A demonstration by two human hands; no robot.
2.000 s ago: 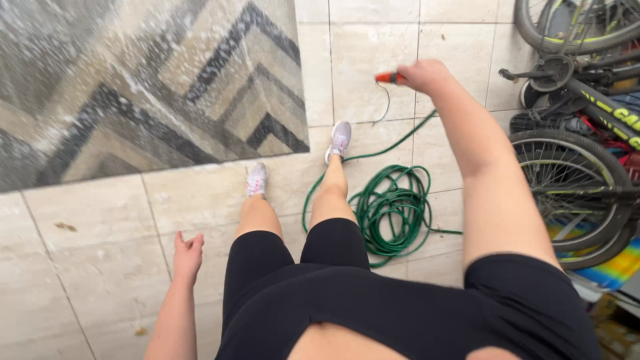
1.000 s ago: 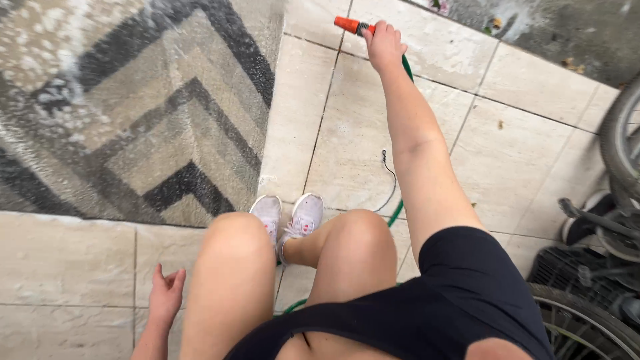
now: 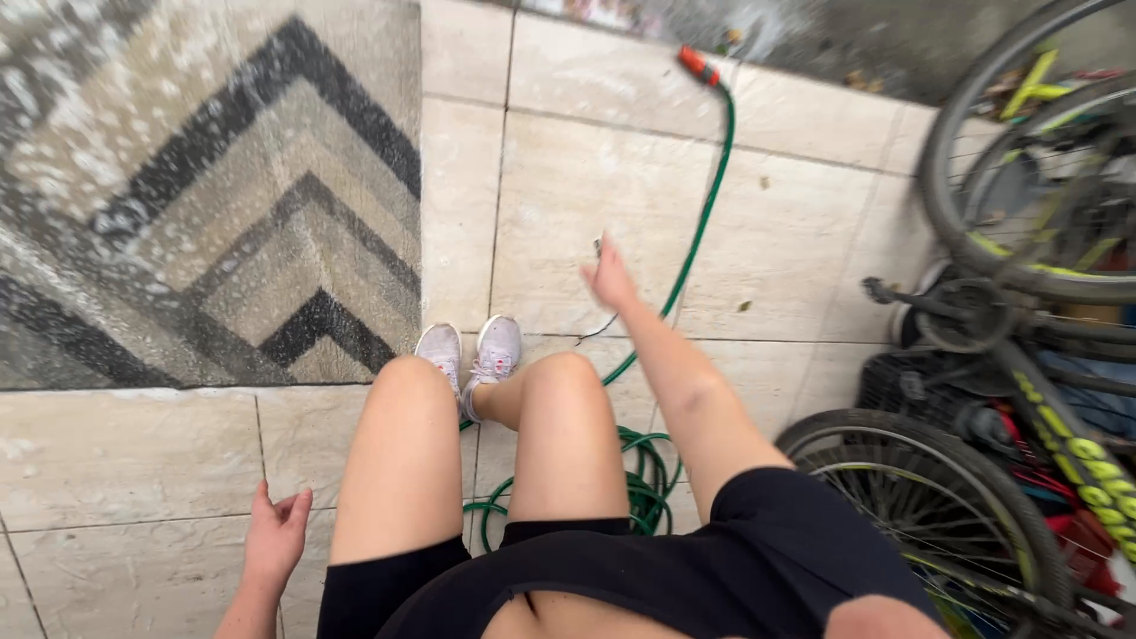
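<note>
My right hand [image 3: 610,277] is over the tiles in front of my knees, slightly blurred, with its fingers extended and nothing held. Just beyond its fingertips a small metal end of a thin cord [image 3: 599,247] shows, partly hidden by the hand. A green garden hose [image 3: 704,217] runs past the right side of that hand, and its orange nozzle [image 3: 698,67] lies on the tiles near the wall. The loose coils [image 3: 650,488] lie by my right leg. At the lower left hangs my left hand [image 3: 277,531], empty, thumb and fingers apart.
A wet, foamy rug [image 3: 302,222] with a grey and beige chevron pattern covers the floor at the upper left. On the right stand bicycles [image 3: 976,337] beside a black plastic crate [image 3: 896,386]. A stained grey surface [image 3: 852,40] borders the light floor tiles [image 3: 781,231] at the top.
My right hand has let go of the orange nozzle, which now rests on the tiles, and has come back nearer my knees. Two seconds ago I stood more upright, with my feet apart.
</note>
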